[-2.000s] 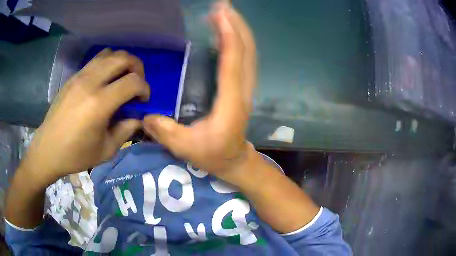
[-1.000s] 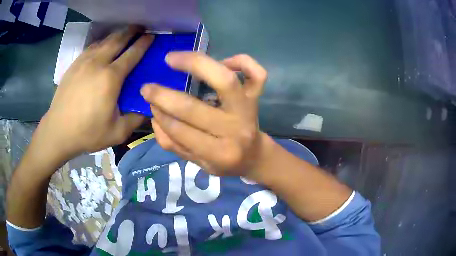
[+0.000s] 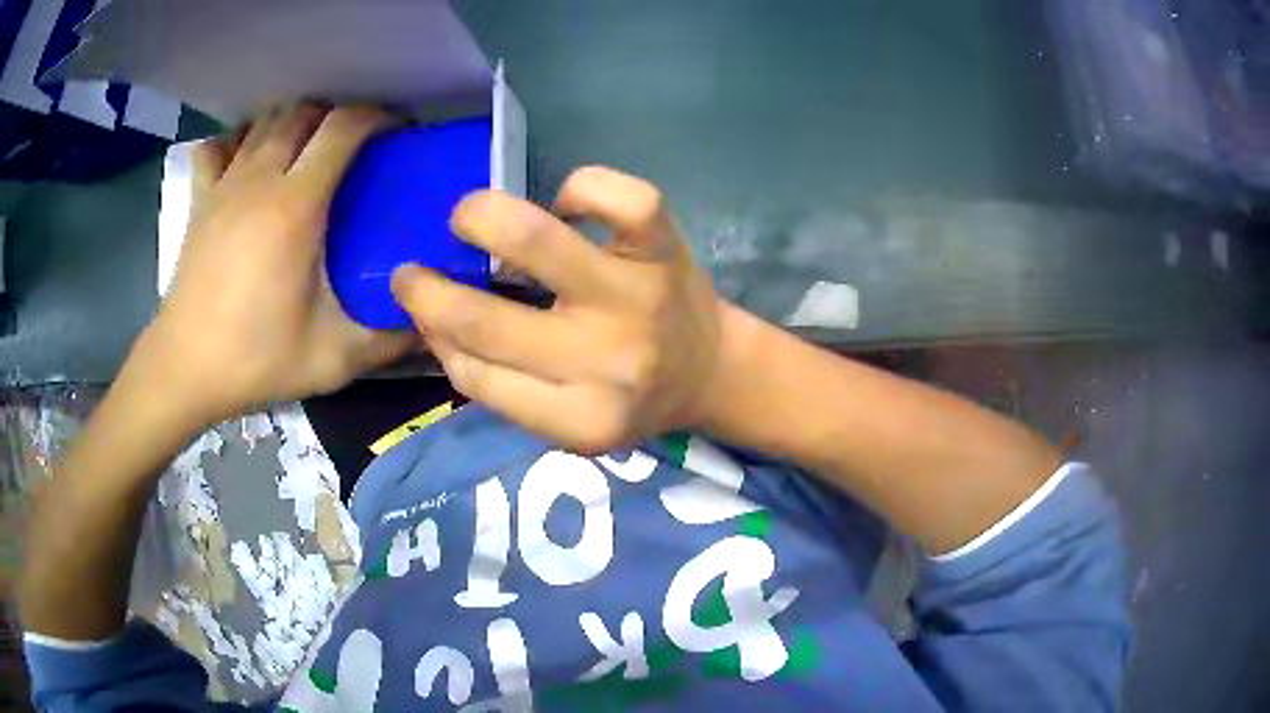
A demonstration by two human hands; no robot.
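Observation:
An open retail carton [image 3: 300, 49] lies at the upper left, its large pale flap standing up at the back and small white side flaps at both ends. A glossy blue inner box [image 3: 411, 209] shows inside it. My left hand [image 3: 258, 265] is over the carton's left part, fingers spread on the blue box and gripping its left side. My right hand [image 3: 585, 314] is at the right front, with bent fingertips touching the front right of the blue box and the carton edge. The carton's underside is hidden.
A white paper scrap [image 3: 825, 305] lies near the front edge of the dark green tabletop [image 3: 780, 126]. Blue and white cartons [image 3: 105, 105] are at the far left. Clear plastic [image 3: 1170, 98] is at the upper right. Many white scraps [image 3: 286, 585] lie below the edge at left.
My right hand has come down from its raised, flat pose to the blue box, fingers bent. My left hand has spread along the box. The far flap stands more clearly in view.

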